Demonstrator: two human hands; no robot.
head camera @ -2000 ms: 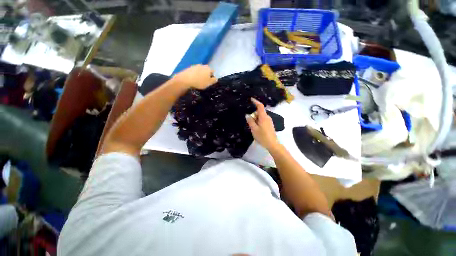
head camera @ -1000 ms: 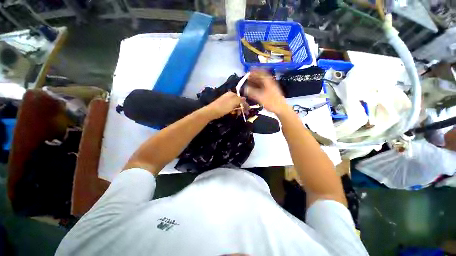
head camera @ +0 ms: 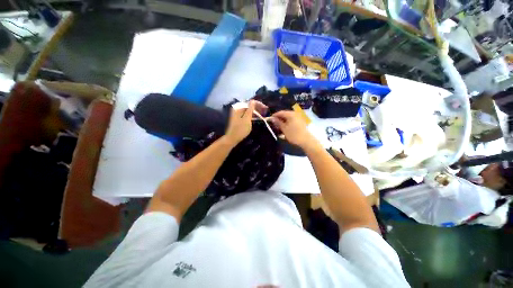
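Observation:
A dark fabric bundle with small pale print (head camera: 250, 163) lies across the sleeve board (head camera: 177, 117), whose rounded end shows at the left. My left hand (head camera: 242, 121) and my right hand (head camera: 289, 126) are close together over the bundle. Both pinch a thin white tie strip (head camera: 265, 124) at the bundle's gathered upper part. One strip end hangs down between the hands. A yellow strip (head camera: 302, 113) lies just beyond my right hand. The fingertips are small, and the exact crossing of the strip cannot be told.
A blue basket (head camera: 312, 84) with yellow pieces stands at the back. A long blue board (head camera: 211, 59) lies left of it. Black folded bundles (head camera: 337, 106), scissors (head camera: 336, 133) and a partly hidden iron (head camera: 350, 162) are at the right. A white hose (head camera: 462, 107) curves down the right side.
From lying spread under my hands, the cloth is gathered into a bundle. Both hands have taken hold of a white strip. Since the last earlier frame, my right hand has come down beside my left.

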